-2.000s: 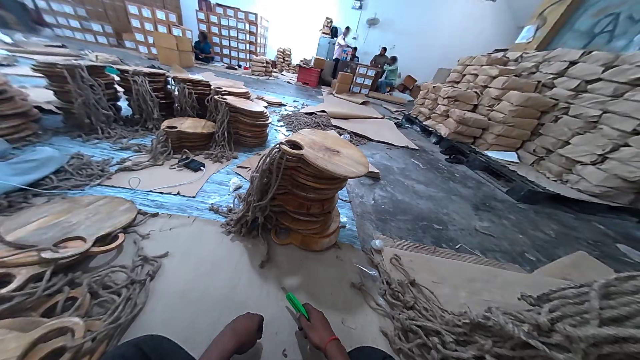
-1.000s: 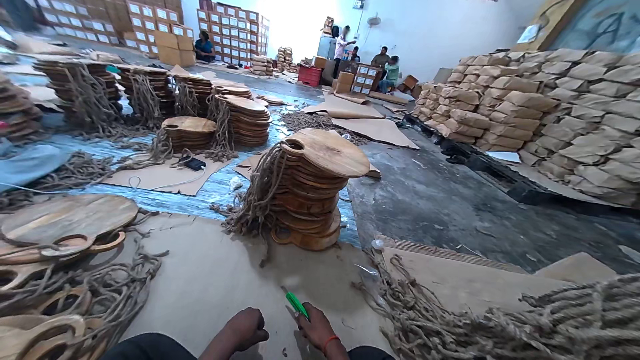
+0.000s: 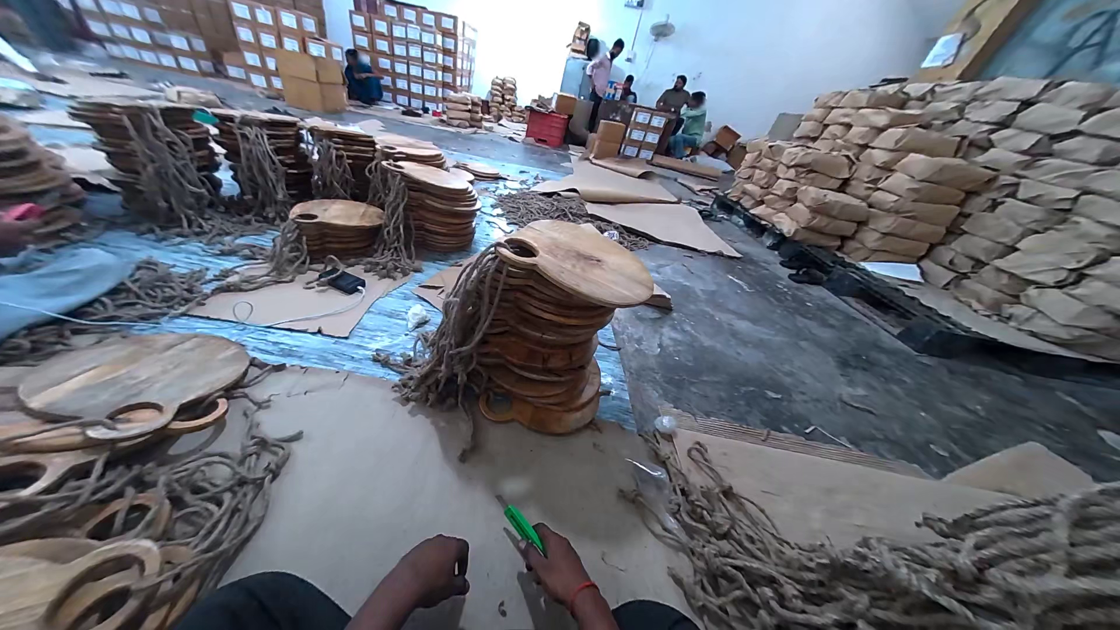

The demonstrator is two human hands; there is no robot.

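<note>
My right hand (image 3: pixel 557 564) is closed around a green snap-off utility knife (image 3: pixel 523 529), its tip angled away over the cardboard sheet (image 3: pixel 350 455). To its left, my left hand (image 3: pixel 436 570) rests low above the same sheet with fingers curled, and nothing shows in it. Beyond both hands stands a tall, uneven stack of round wooden boards (image 3: pixel 569 262) with ring handles, rope loops (image 3: pixel 464 341) hanging from its left side. More boards (image 3: pixel 131 376) lie at the left among loose rope. A heap of twisted rope (image 3: pixel 814 560) lies at the right.
Further stacks of roped boards (image 3: pixel 429 206) stand behind on blue sheeting, near a black device (image 3: pixel 341 281) with a white cable. Paper-wrapped packages (image 3: pixel 927 166) on a black pallet fill the right. Several people and cartons (image 3: pixel 407 57) are at the back; another person's hand (image 3: pixel 17 229) shows far left.
My left hand has shifted slightly since the earlier frames. The right hand keeps the green knife in about the same place, and the board stacks have not moved.
</note>
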